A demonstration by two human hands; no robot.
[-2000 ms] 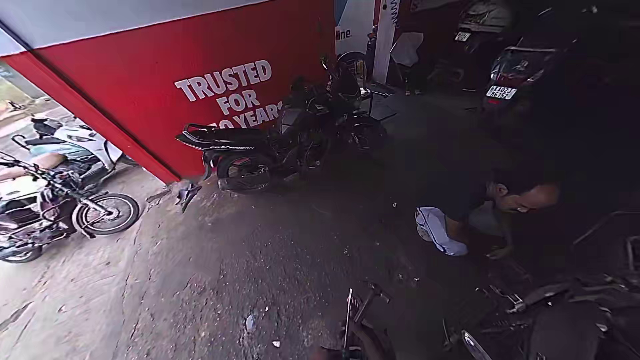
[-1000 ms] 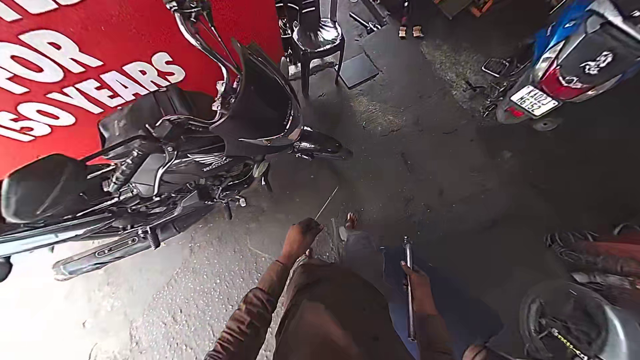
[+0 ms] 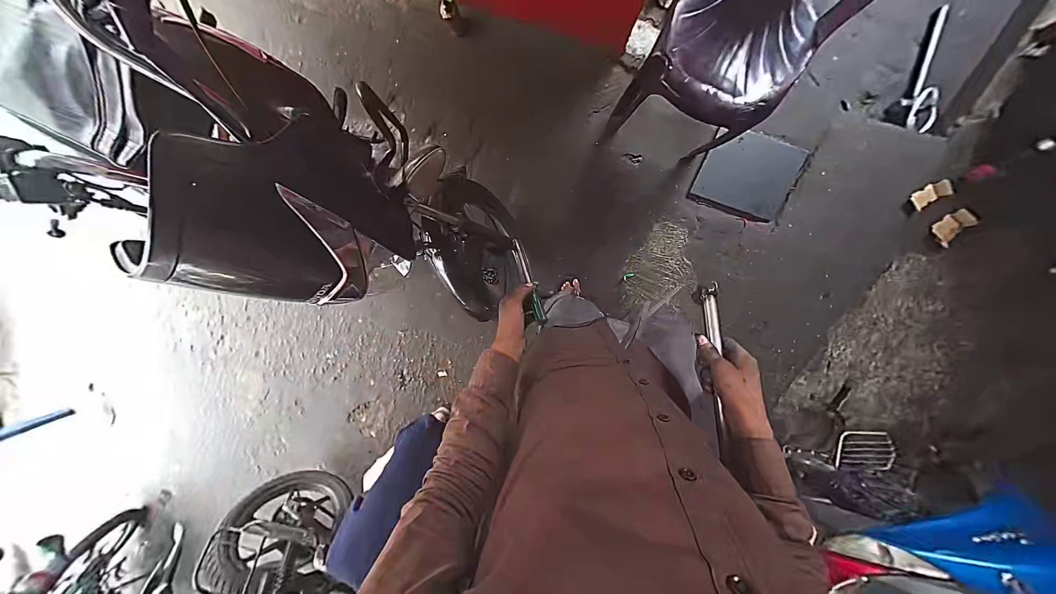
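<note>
My left hand is closed around the green handle of a screwdriver-like tool, whose metal shaft points up and away beside a motorcycle's front wheel. In my right hand is a long silver metal rod-shaped part or tool; its kind cannot be told. It runs lengthwise along my palm, with its thicker end beyond my fingers and its lower end beside my wrist. My two hands are apart, one on each side of my brown buttoned shirt.
A dark scooter stands at left. Ahead are a plastic chair and a dark floor plate. Two small pale blocks lie at right. A blue vehicle is at lower right; a person in blue is at lower left, near a motorcycle wheel.
The view has swung strongly. The chair and the floor plate now appear much closer. Both hands still hold their tools as they did a second ago.
</note>
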